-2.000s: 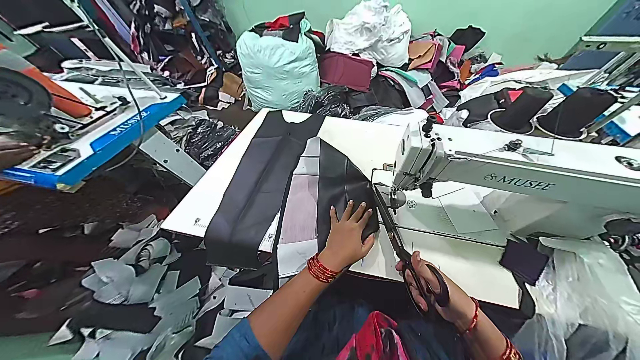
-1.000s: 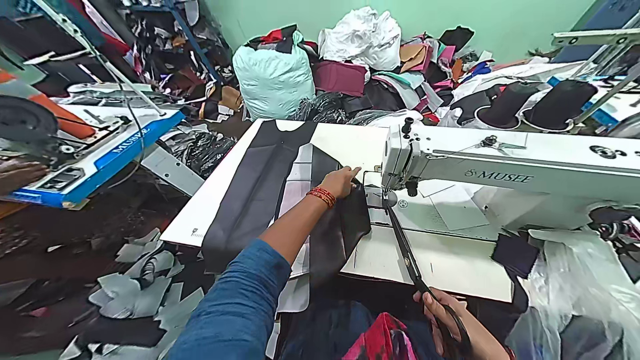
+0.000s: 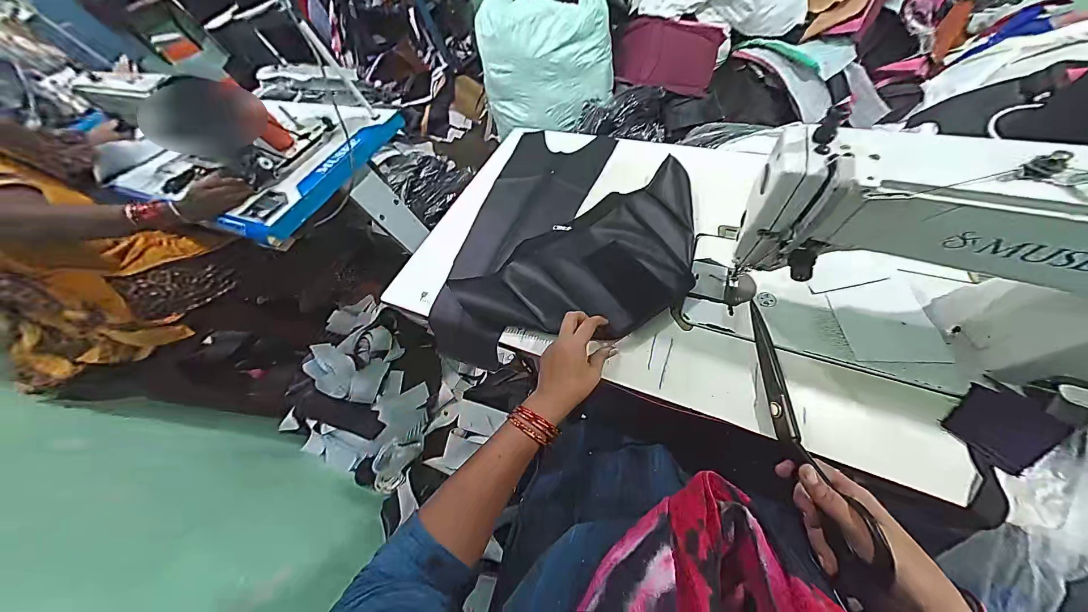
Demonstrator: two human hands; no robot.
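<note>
My left hand (image 3: 574,361) pinches the near edge of a black fabric piece (image 3: 595,263) at the front of the white sewing table (image 3: 714,382). Another black fabric panel (image 3: 531,191) lies partly under that piece. Beside my left hand a strip with ruler markings (image 3: 527,338) shows from under the cloth. My right hand (image 3: 837,518) holds large black-handled scissors (image 3: 775,399), their blades together and pointing at the needle area of the white sewing machine (image 3: 935,212). The cloth lies left of the machine's presser foot.
A dark fabric square (image 3: 1007,425) lies at the table's right corner. Pale fabric scraps (image 3: 365,382) cover the floor at left. Another person's hand (image 3: 212,197) rests at a blue-edged machine table (image 3: 314,183). Behind stand a pale green sack (image 3: 544,64) and heaped cloth.
My left hand has come back from near the needle to the table's front edge. The near black piece is now spread over the other panel. The view has swung left, showing another person.
</note>
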